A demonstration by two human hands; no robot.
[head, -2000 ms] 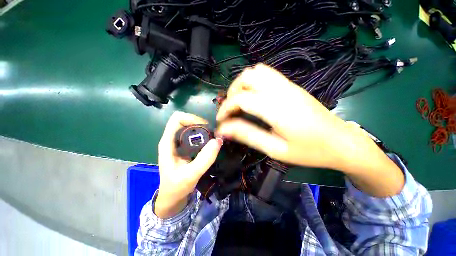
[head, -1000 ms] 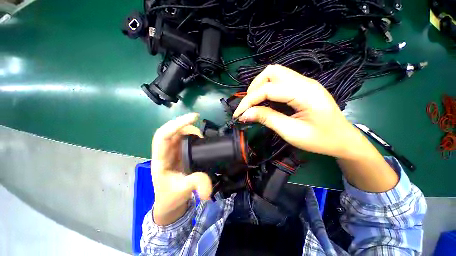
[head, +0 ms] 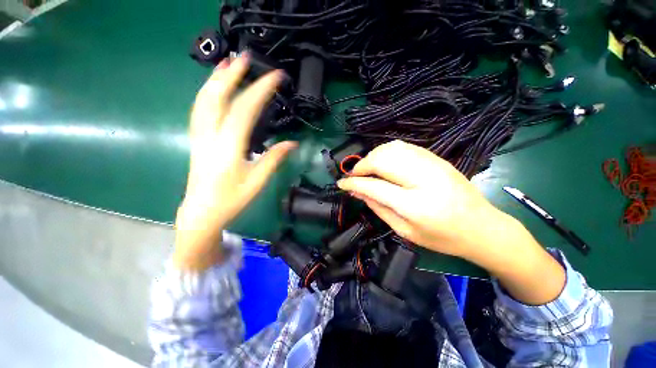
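My left hand (head: 226,154) is open, fingers spread and slightly blurred, over the unbanded black housings (head: 311,79) at upper left; it partly hides them. My right hand (head: 424,198) is at the middle, thumb and fingertips together, with a thin orange O-ring (head: 350,164) at the fingertips. Below and left of it, several black housings with orange bands (head: 313,205) lie piled at the table edge by my lap. The right fingers partly hide this pile.
Black cable leads (head: 431,108) spread across the green table (head: 93,93), their silvery plugs (head: 579,111) towards the right. A slim pen or knife (head: 547,219) lies right of my right hand. Loose orange O-rings (head: 636,183) lie far right. A blue bin (head: 262,287) is below the table edge.
My left hand has let go of the banded housing, which now lies in the near pile, and has moved up and left to the unbanded housings. My right hand stays near the middle.
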